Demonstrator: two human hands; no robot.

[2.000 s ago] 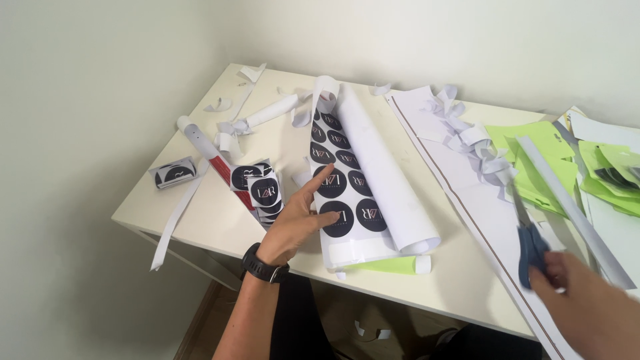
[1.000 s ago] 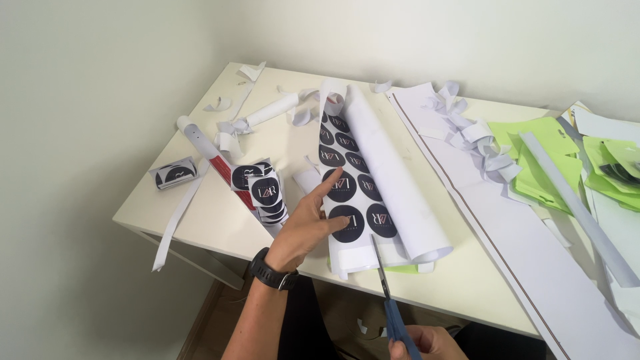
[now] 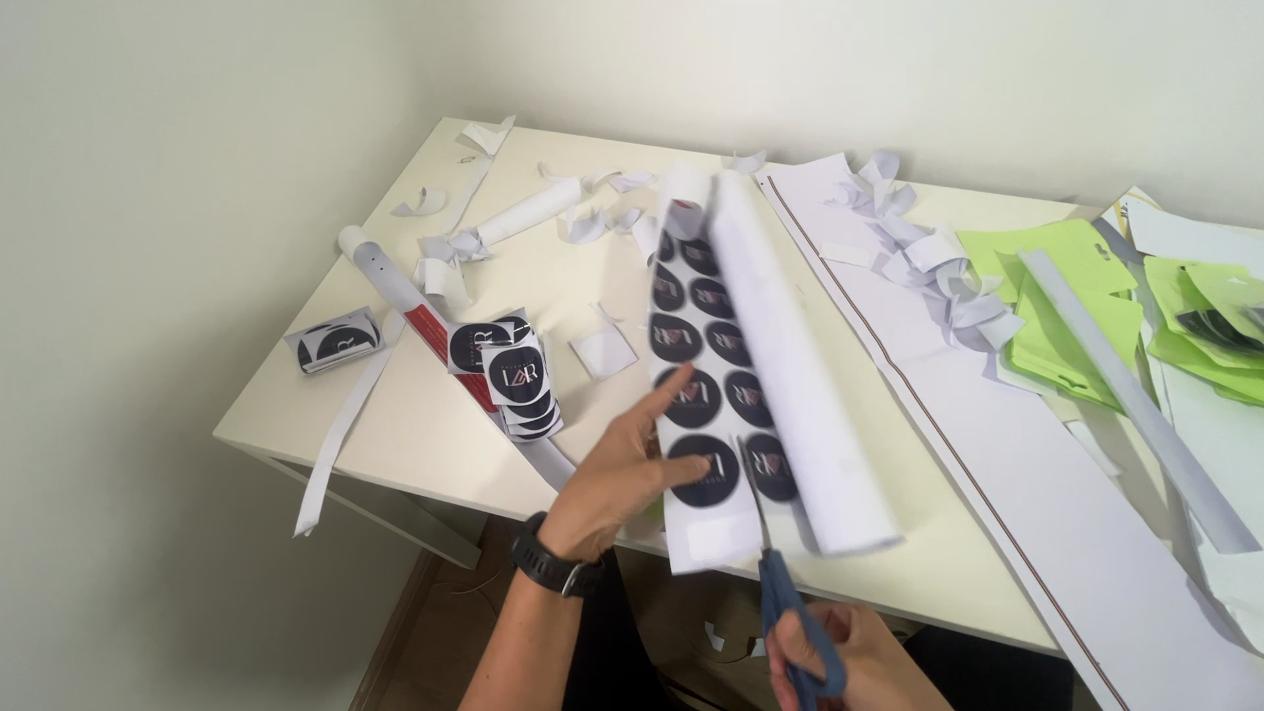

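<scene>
A sheet of round black stickers (image 3: 691, 397) lies near the front edge of the white table, its right side rolled into a thick white paper roll (image 3: 805, 385). My left hand (image 3: 617, 474), wearing a black watch, presses on the sheet with thumb and index finger spread over the lower left stickers. My right hand (image 3: 839, 647) holds blue-handled scissors (image 3: 775, 583). Their blades run into the sheet from its near edge, between the two columns of stickers. A pile of cut stickers (image 3: 518, 380) sits left of my left hand, on a grey and red strip.
A curled sticker piece (image 3: 341, 343) and a long paper strip (image 3: 346, 434) lie at left. Paper scraps (image 3: 449, 257) are scattered behind. At right are a long white sheet with a brown line (image 3: 948, 434), curled offcuts (image 3: 918, 247), green pieces (image 3: 1071, 296) and a narrow roll (image 3: 1136, 395).
My right hand has brought the scissors from the long white sheet at right to the sticker sheet. Since one second ago the blades have moved farther in between the sticker columns.
</scene>
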